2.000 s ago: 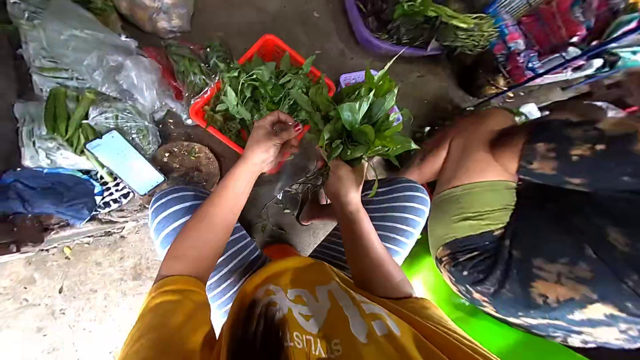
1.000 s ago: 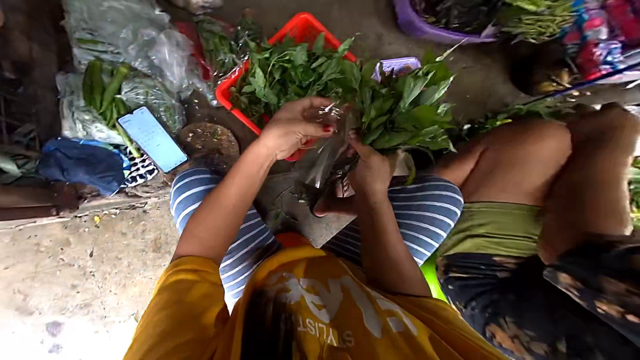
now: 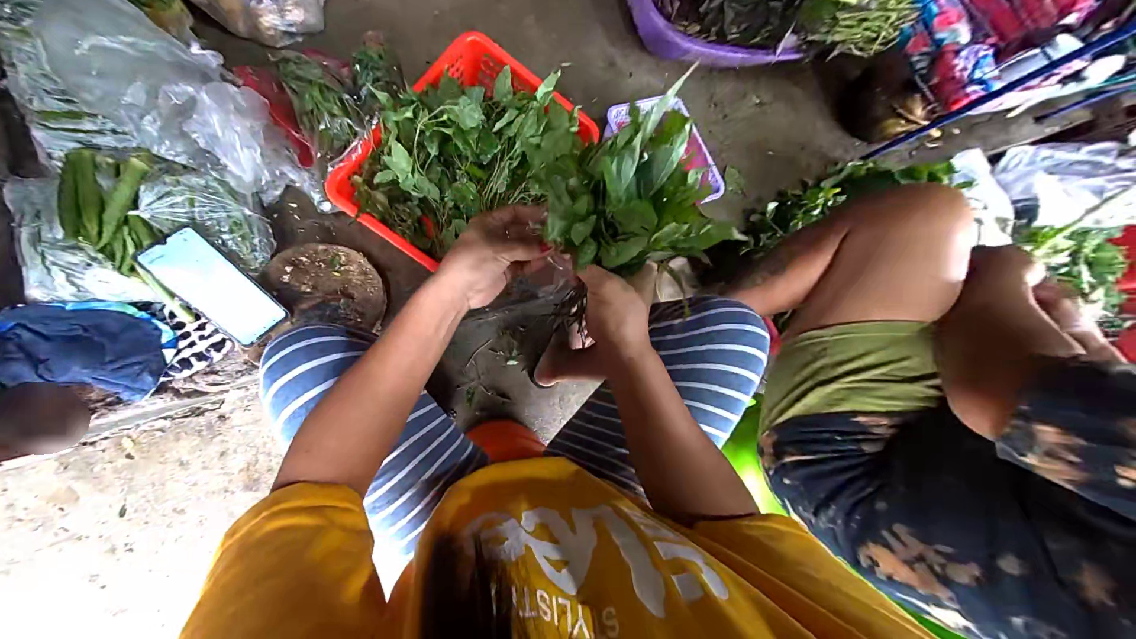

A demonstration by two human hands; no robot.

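A bunch of leafy greens (image 3: 626,191) stands out above my hands, its thin stems hanging below. My right hand (image 3: 612,311) is closed around the stems from the right side. From the left, my left hand (image 3: 497,253) touches the bunch near its base, with the fingertips bent around a bit of clear plastic (image 3: 552,271) at the stems. Behind my left hand is a red plastic basket (image 3: 355,182) with more leafy greens (image 3: 453,151) in it. The bunch partly covers a small purple and white basket (image 3: 710,173).
At left lie a phone (image 3: 211,286), green pods (image 3: 102,200) on plastic bags (image 3: 204,133), a round wooden block (image 3: 328,280) and dark blue cloth (image 3: 80,346). A purple basin (image 3: 710,53) stands at the top. Another person's bent leg (image 3: 879,257) is close on the right.
The leafy bunch stands more upright over my hands than one second ago, when it leaned to the right. The clear plastic between my hands shows less than before.
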